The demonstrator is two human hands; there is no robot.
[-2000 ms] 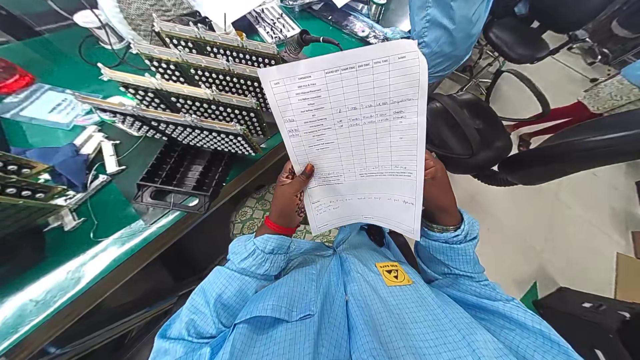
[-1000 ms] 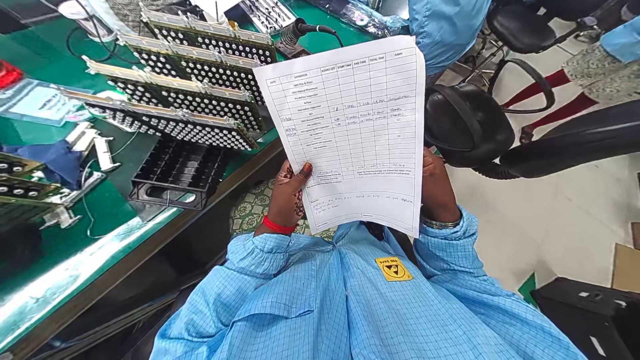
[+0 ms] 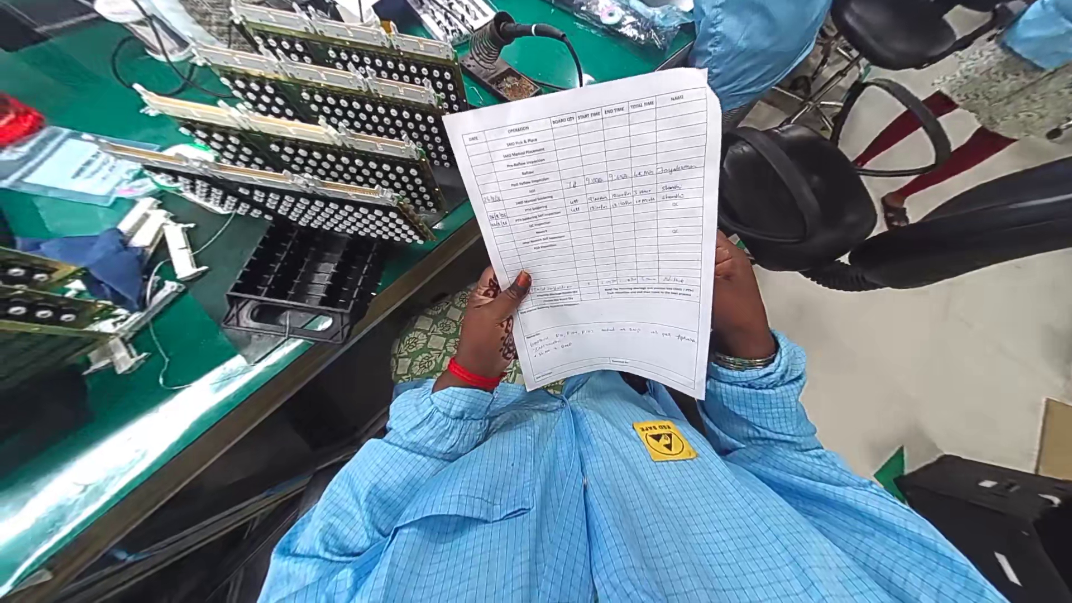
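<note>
A printed paper form (image 3: pixel 603 234), ruled as a table and partly filled in by hand, is held up over my lap. My left hand (image 3: pixel 490 331) grips its left edge, thumb on the front and fingers behind the sheet. At the right edge, my right hand (image 3: pixel 741 297) holds the paper, its fingers partly hidden behind it. To the left, several circuit boards (image 3: pixel 327 142) with rows of round parts stand on edge on the green bench mat. A black slotted plastic rack (image 3: pixel 293 280) lies near the bench edge beside them.
Behind the form are a soldering iron in its stand (image 3: pixel 502 50) and a plastic bag (image 3: pixel 620 21). More boards (image 3: pixel 42 285) and a blue cloth (image 3: pixel 96 260) lie at left. Black chairs (image 3: pixel 779 184) and people in blue coats (image 3: pixel 754 42) are beyond; a black box (image 3: pixel 988 511) stands lower right.
</note>
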